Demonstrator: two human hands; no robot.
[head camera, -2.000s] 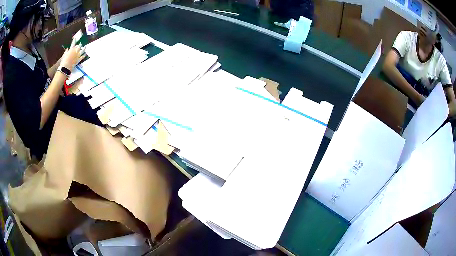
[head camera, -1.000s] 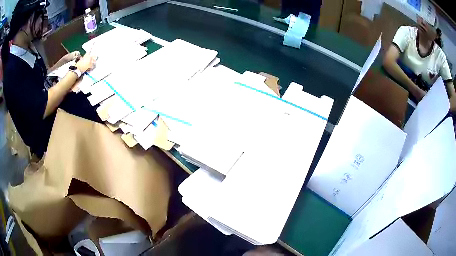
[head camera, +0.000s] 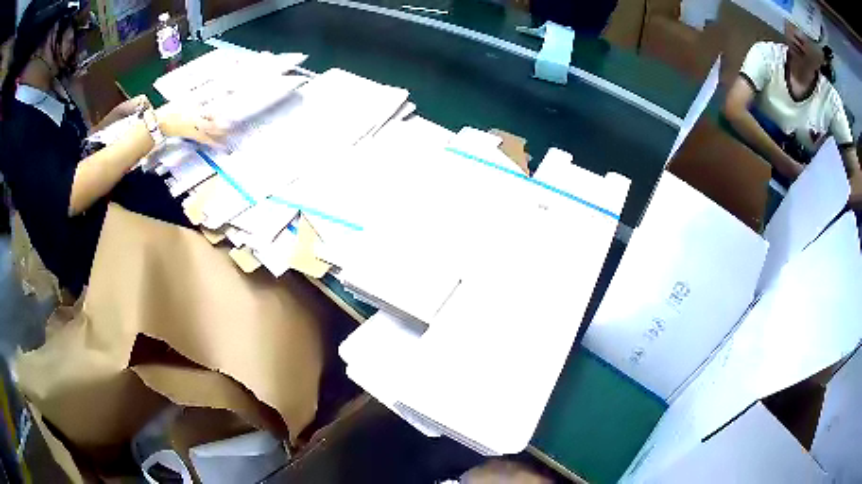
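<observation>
Flat white box blanks (head camera: 491, 284) with a blue stripe near the far end lie overlapping on the green bench in front of me. Their near end juts over the bench edge. More stacked blanks (head camera: 331, 123) lie to the left. Erected white boxes (head camera: 676, 293) with brown insides and small grey print stand at the right, lid flaps raised. A blurred skin-toned shape, cut off by the bottom edge, may be part of my right hand (head camera: 501, 472); its fingers and any hold are hidden. My left hand is not in view.
A large torn brown carton (head camera: 198, 312) fills the lower left. A person (head camera: 47, 180) in dark clothes reaches over blanks at the left. Another person (head camera: 794, 104) sits at upper right. A pale rail (head camera: 614, 98) and light-blue item (head camera: 554, 54) are at the back.
The skin-toned shape has come in at the bottom edge since the first frame. The person at left has reached right over the blanks, and some blanks there have shifted. The nearby blanks and boxes stay put.
</observation>
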